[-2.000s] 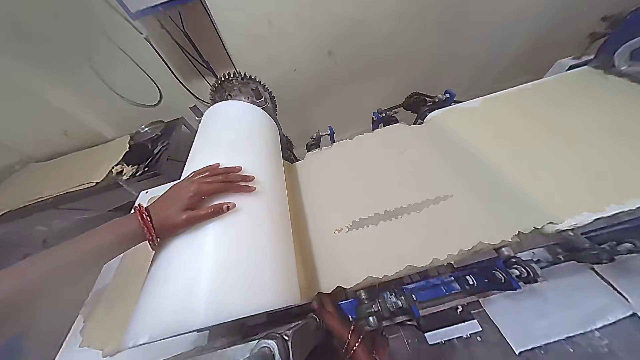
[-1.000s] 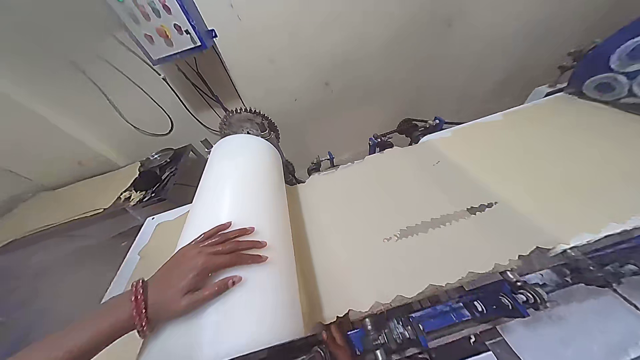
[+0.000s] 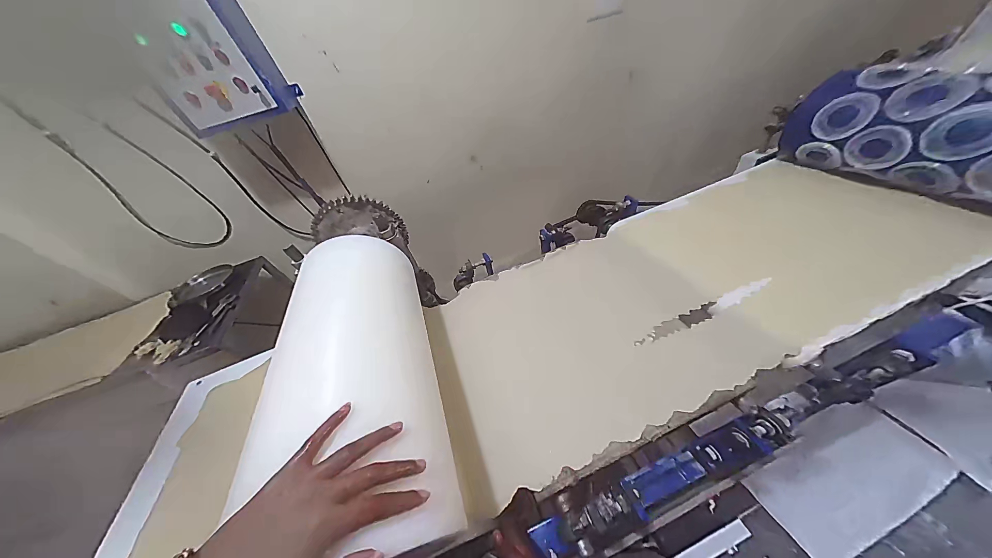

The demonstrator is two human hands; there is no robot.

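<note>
A wide white roller (image 3: 356, 349) lies across the near end of a machine bed. My left hand (image 3: 345, 484) rests on its lower part, palm down, with the fingers spread. To the right of the roller stretches a thin, cream-coloured sheet (image 3: 542, 372) with ragged edges and a jagged slit in it. More of this sheet (image 3: 209, 442) shows on a white board (image 3: 167, 465) left of the roller. My right hand (image 3: 515, 535) is at the bottom edge beside the roller's near end, mostly hidden and dark, so its fingers cannot be made out.
A toothed gear wheel (image 3: 360, 217) sits at the roller's far end. A control box (image 3: 225, 70) with lit green lamps and loose cables hangs on the wall. Blue machine parts (image 3: 666, 480) run along the near side. At the right stands a blue drum with ring shapes (image 3: 876, 143).
The slit in the sheet has moved to the right, away from the roller. My left hand has shifted toward the roller's near end. The view has tilted up, showing more of the control box.
</note>
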